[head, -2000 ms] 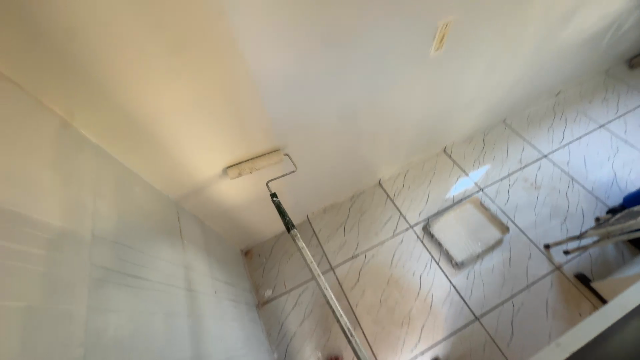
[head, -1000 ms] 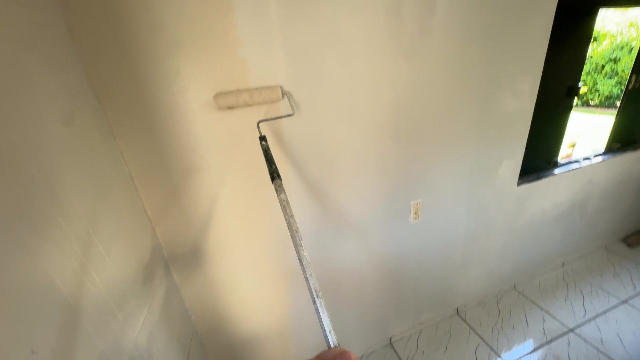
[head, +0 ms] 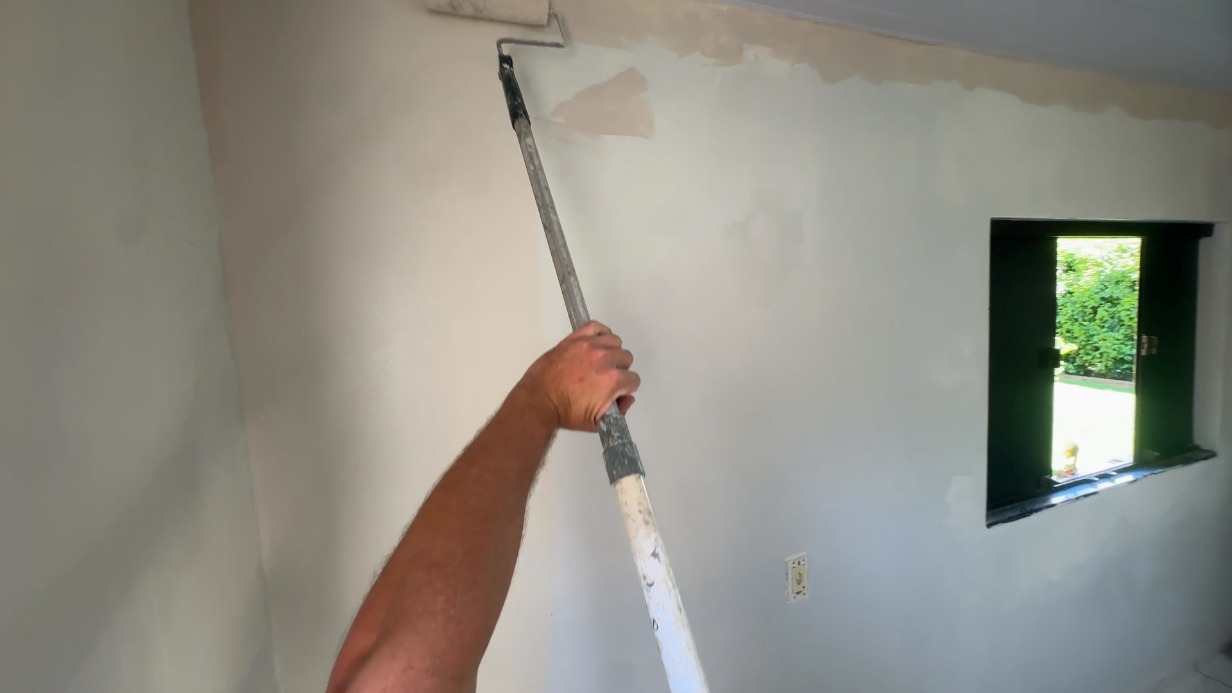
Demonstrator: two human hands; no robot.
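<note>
My left hand grips the metal shaft of an extension pole, just above its dark collar. Below the collar the thicker white, paint-spotted pole section runs out of the bottom of the view. A paint roller is fixed at the top end by a bent wire frame and a black handle. The roller is at the upper part of the wall, partly cut off by the frame's top edge. My right hand is out of view.
A dark-framed window with a sill is set in the wall at right. A wall outlet without a cover sits lower down. Another wall meets this one at left. The ceiling and a beige unpainted strip run along the top.
The roller has gone from low on the wall up to its upper part. The view has tilted up. My left hand and forearm now show on the pole; the floor tray has left the view.
</note>
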